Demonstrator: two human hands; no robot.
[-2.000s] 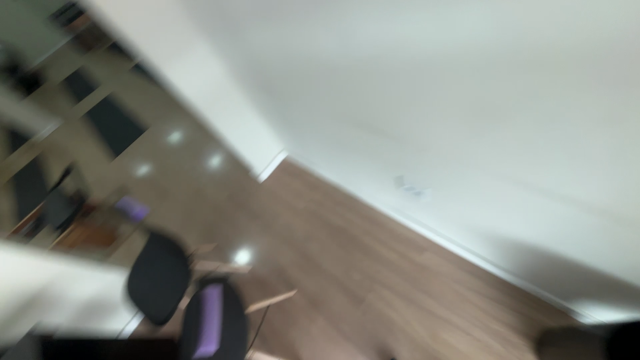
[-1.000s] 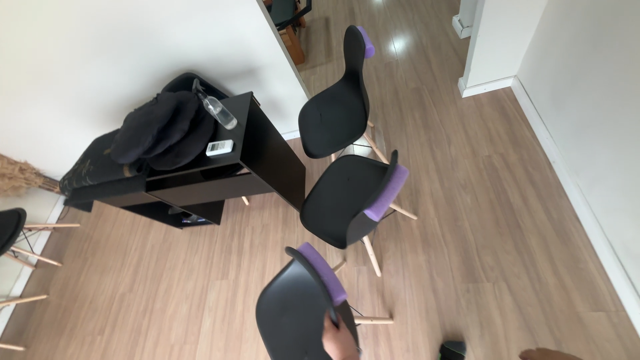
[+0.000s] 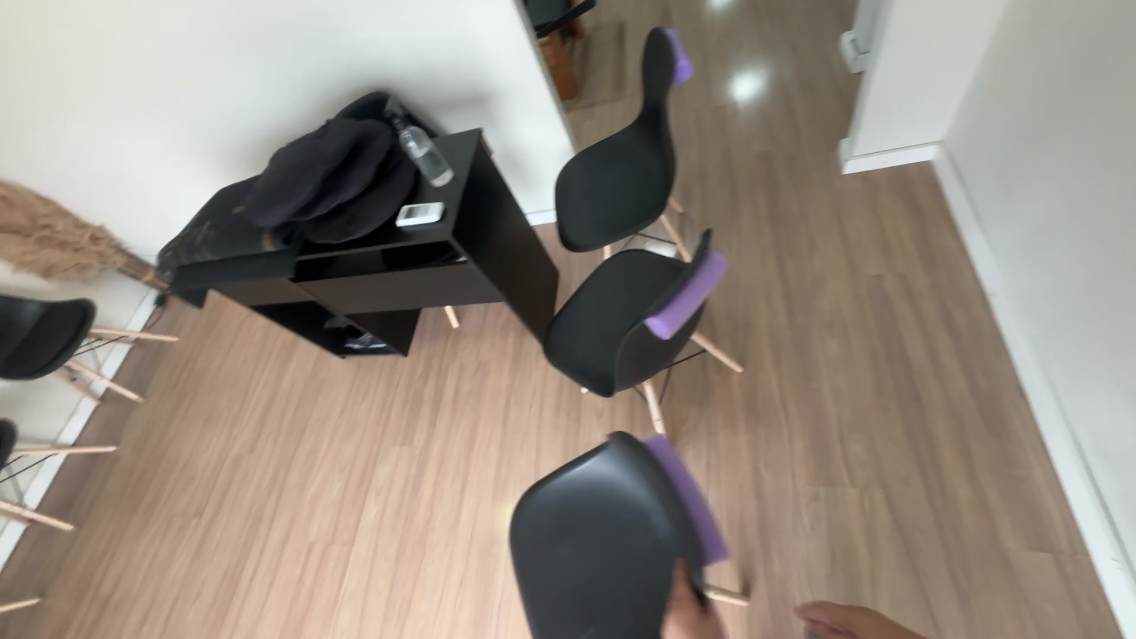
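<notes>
At the bottom of the head view, my left hand (image 3: 692, 611) grips the backrest edge of a black shell chair (image 3: 603, 541) with wooden legs. A purple cloth (image 3: 688, 499) hangs over that backrest, just above the hand. To the right, my right hand (image 3: 856, 619) is partly in view over the floor, touching nothing visible; its fingers are only partly seen. Beyond the held chair stands a second black chair (image 3: 612, 311) with a purple cloth (image 3: 688, 295) on its back. A third black chair (image 3: 612, 191) stands farther off, with a purple cloth (image 3: 680, 58) on its backrest.
A black desk (image 3: 510, 240) against the left wall bears dark caps (image 3: 328, 173), a clear spray bottle (image 3: 426, 155) and a white device (image 3: 420, 214). Dried pampas grass (image 3: 53, 231) and more black chairs (image 3: 44, 335) are at far left. A wall with white baseboard (image 3: 1021, 355) runs along the right.
The view has swung widely from the blurred wall two seconds ago. Since one second ago, the held chair sits farther from the second chair, and more of my right hand shows.
</notes>
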